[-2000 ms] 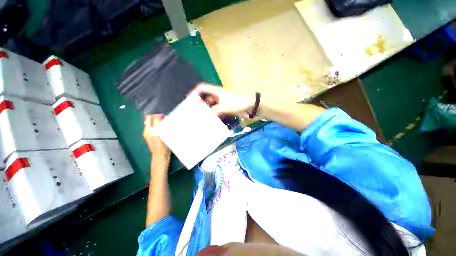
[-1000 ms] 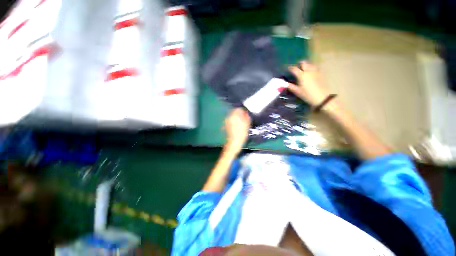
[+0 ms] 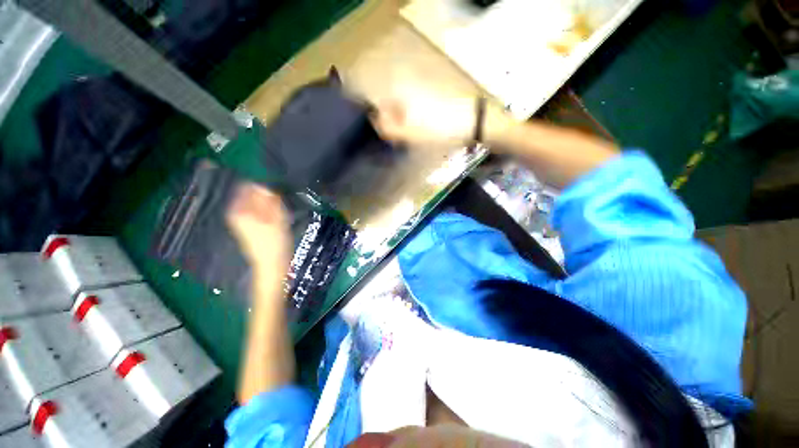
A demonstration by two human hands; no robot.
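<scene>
A dark grey-black mailer (image 3: 320, 131), bulky and blurred, is over the green bench and the tan board's edge. My right hand (image 3: 399, 118) grips its right side. Whether a box is inside cannot be seen. My left hand (image 3: 258, 214) is on or just above the pile of flat black mailers (image 3: 201, 227); it is blurred, and its fingers' hold cannot be told. The pile's fanned edges with white printing (image 3: 311, 258) lie nearest me. White product boxes (image 3: 105, 319) with red bands are stacked at the lower left.
The tan board (image 3: 420, 66) bears a stained whitish sheet (image 3: 534, 44). A grey metal post (image 3: 149, 66) stands at the bench's far edge. Dark plastic (image 3: 88, 149) lies beyond it. An open carton with pale crinkled packets (image 3: 526, 197) is below the bench edge, beside my right forearm.
The white box seen in my hands and at the mailer mouth is no longer visible. My right hand has moved away from the pile with a mailer. The view has turned back from the left.
</scene>
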